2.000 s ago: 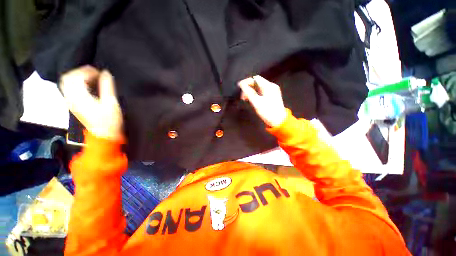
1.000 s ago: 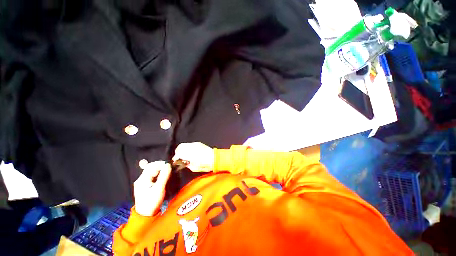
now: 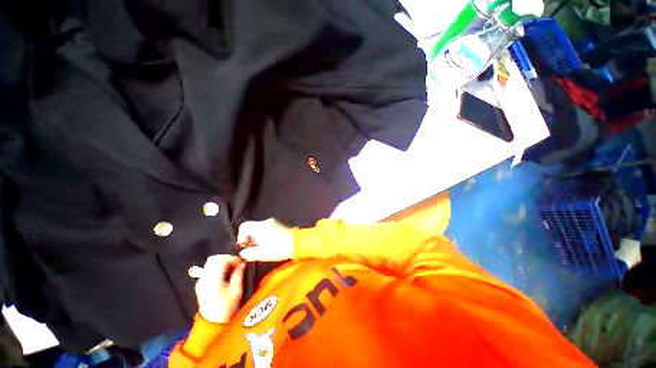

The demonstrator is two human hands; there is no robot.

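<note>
A large black blazer (image 3: pixel 194 136) lies spread over the white-topped table, with shiny buttons (image 3: pixel 163 228) on its front. A small reddish-gold button (image 3: pixel 313 164) shows further right. My left hand (image 3: pixel 219 287) pinches the blazer's front edge close to my body, beside a shiny button. My right hand (image 3: pixel 266 241) is just above and right of it, its fingertips closed at the same edge. A small dark thing shows at its fingertips; I cannot tell what it is. The fingertips nearly touch.
A clear spray bottle (image 3: pixel 467 54) with green parts lies at the upper right of the white table (image 3: pixel 431 169). A smartphone (image 3: pixel 485 116) lies near it. Blue crates (image 3: pixel 577 233) and heaped clothing (image 3: pixel 604 93) are at the right, with blue floor between.
From apart above the blazer, my hands have come together at its front edge near my body. Since a second ago the view has shifted; blazer and bottle sit further left in the picture.
</note>
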